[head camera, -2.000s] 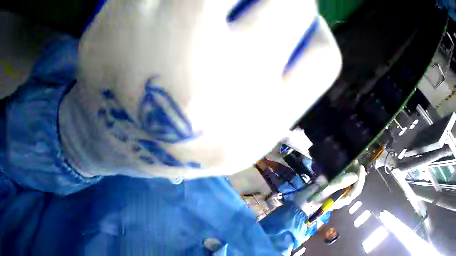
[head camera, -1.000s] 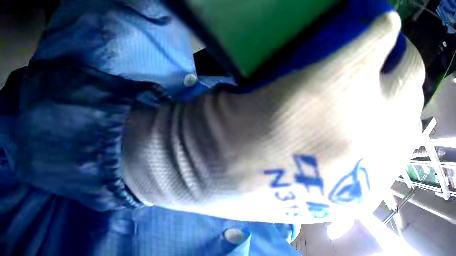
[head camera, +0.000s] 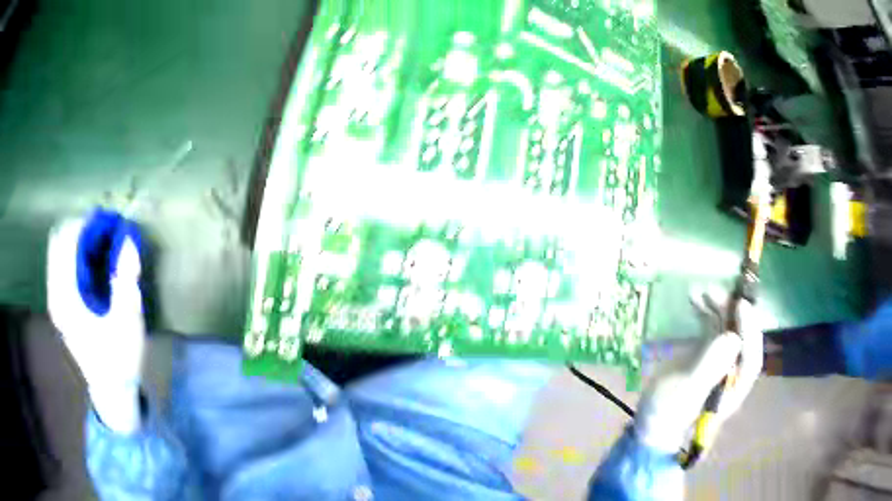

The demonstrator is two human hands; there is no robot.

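Observation:
The green printed circuit board (head camera: 377, 284), with glaring white pads, lies in front of me, its near edge at the bench front. My left hand (head camera: 98, 294), in a white glove with blue fingertips, is left of the board with fingers curled. A thin pale strand (head camera: 166, 168) shows just beyond its fingertips; whether the hand holds it is unclear. My right hand (head camera: 719, 367), in a white glove, is right of the board's near corner and grips the soldering iron (head camera: 754, 240), its yellow end toward me. The iron's tip is not clearly visible.
A round black-and-yellow striped tub (head camera: 716, 84) stands beyond the board's right side. Dark holders and small parts (head camera: 794, 210) are at the right. A blue sleeve (head camera: 866, 342) reaches in at the right edge. The green bench top (head camera: 127, 88) extends left of the board.
Earlier, a gloved hand filled much of the close view. Now the view faces down on the board, with my hands apart at either side.

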